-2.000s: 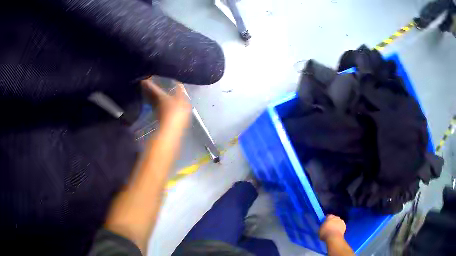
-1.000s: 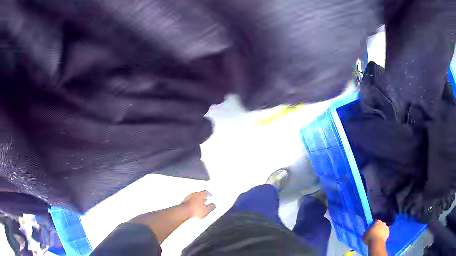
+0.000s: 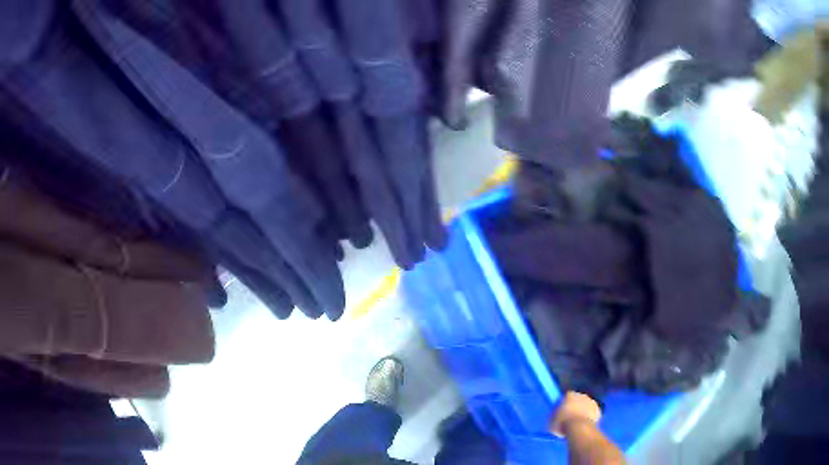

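Observation:
A blue turnover bin (image 3: 482, 350) stands tilted in view at the right of centre, heaped with dark garments (image 3: 618, 263). My right hand (image 3: 576, 413) is closed on the bin's near rim, at its lower corner. The heap reaches above the rim, and some dark cloth hangs over the far side. My left hand is not in view.
Rows of hanging blue-purple garments (image 3: 245, 136) fill the upper left, with brown garments (image 3: 100, 300) at the left edge. Yellow floor tape (image 3: 377, 292) runs beside the bin. My shoe (image 3: 385, 380) is on the floor left of it. Dark cloth fills the right edge, blurred.
The large dark cloth at the upper left has given way to rows of blue-purple and brown garments. My left hand has left the picture. My right hand stays on the bin's rim.

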